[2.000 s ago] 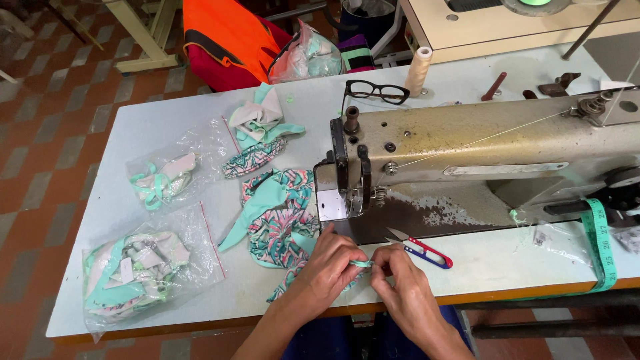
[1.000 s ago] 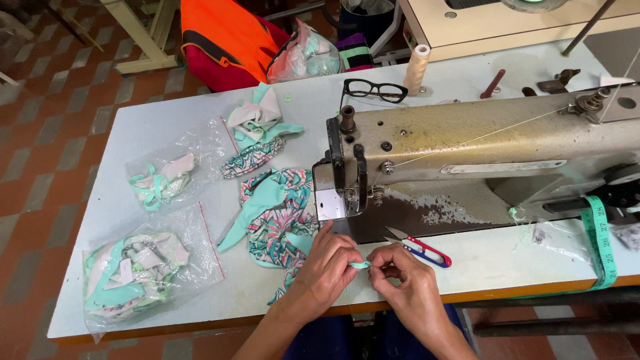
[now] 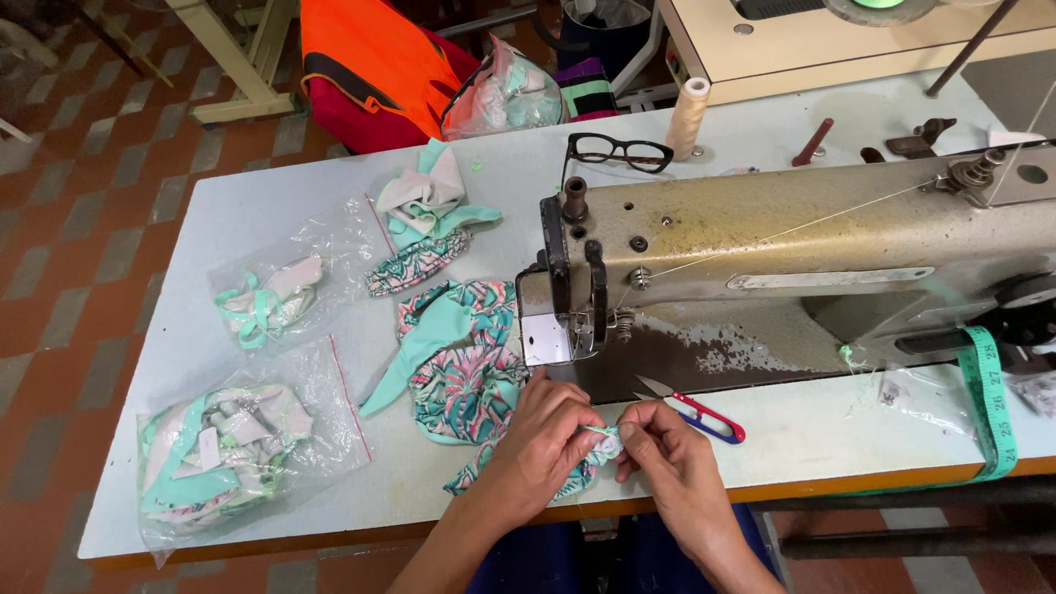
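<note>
My left hand [image 3: 544, 441] and my right hand [image 3: 668, 454] meet at the table's front edge, each pinching a small part of a patterned turquoise and pink fabric piece [image 3: 609, 444]. The rest of that fabric hangs partly hidden under my left hand. Gathered printed fabric with a plain mint strip [image 3: 437, 330] lies left of the sewing machine [image 3: 767, 239]. The machine's needle area stands just behind my hands. Thread snips [image 3: 701, 412] with red and blue handles rest behind my right hand, not touched by it.
Two clear plastic bags [image 3: 330, 445] [image 3: 280, 297] of fabric pieces lie at the left. Behind them is a bundle of grey and mint fabric [image 3: 425, 194]. Eyeglasses [image 3: 619, 153] and a thread cone [image 3: 687, 120] stand behind the machine. A mint tape measure [image 3: 990, 404] hangs at the right.
Both hands stay close together before the machine. The fingers have shifted on the fabric, and more of its printed part shows between them now than one second ago.
</note>
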